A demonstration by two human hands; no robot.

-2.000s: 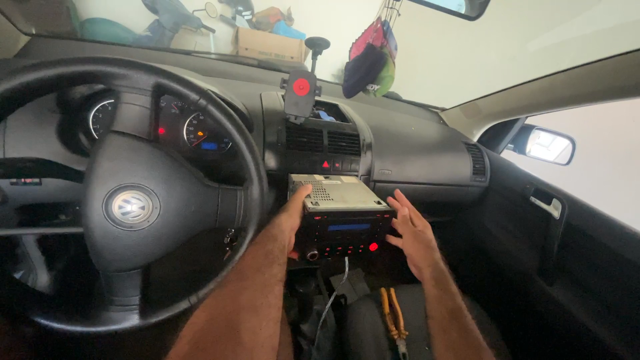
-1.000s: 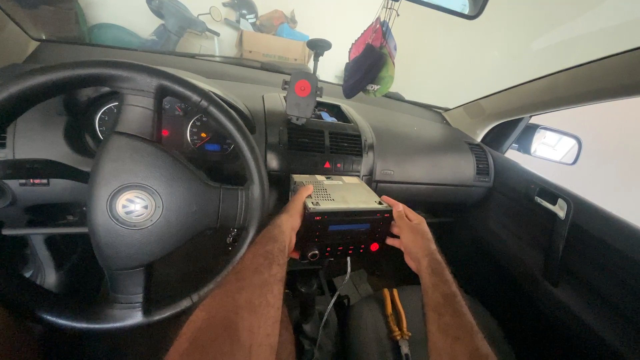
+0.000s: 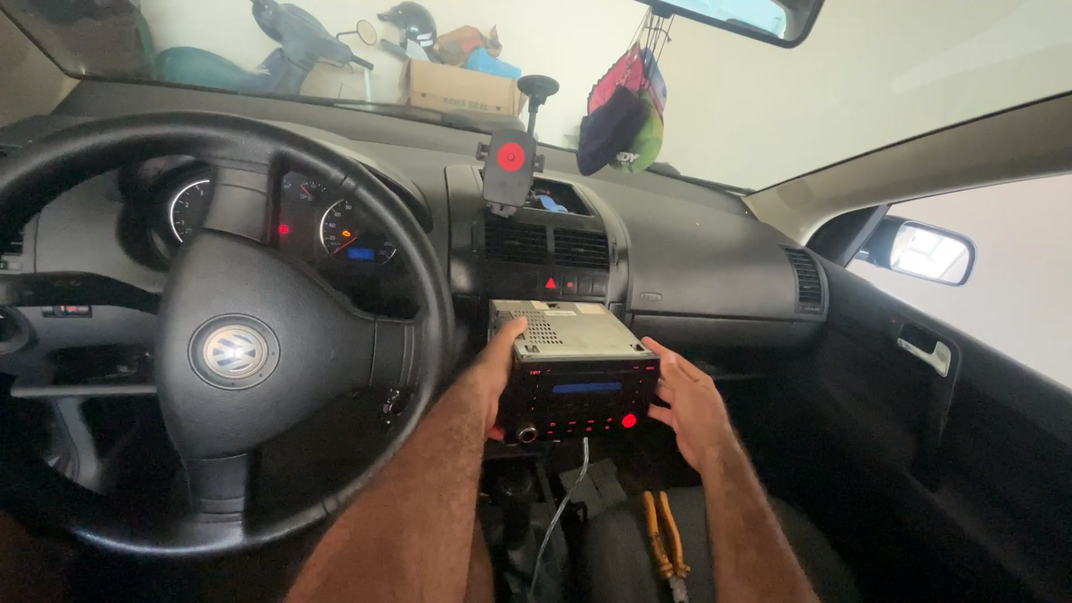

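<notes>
A double-height car stereo (image 3: pixel 586 394) with a bare metal top juts out from the centre of the dashboard, its display and red button lights lit. My left hand (image 3: pixel 502 364) grips its left side, thumb on the top edge. My right hand (image 3: pixel 687 398) holds the right side near the front corner, its fingers partly hidden by the unit. A pale cable (image 3: pixel 563 507) hangs below the stereo's front. Pliers with orange handles (image 3: pixel 664 536) lie on the seat beneath my right forearm. What is behind the stereo is hidden.
The steering wheel (image 3: pixel 431 276) stands close to my left arm. Above the stereo are air vents (image 3: pixel 548 244) and a phone holder (image 3: pixel 509 167) on a suction mount. The gear lever (image 3: pixel 512 494) is below, partly in shadow. The passenger door (image 3: pixel 946 419) bounds the right side.
My right hand, with fingers spread at the stereo's right side two seconds ago, has closed in against that side. The left hand keeps its hold.
</notes>
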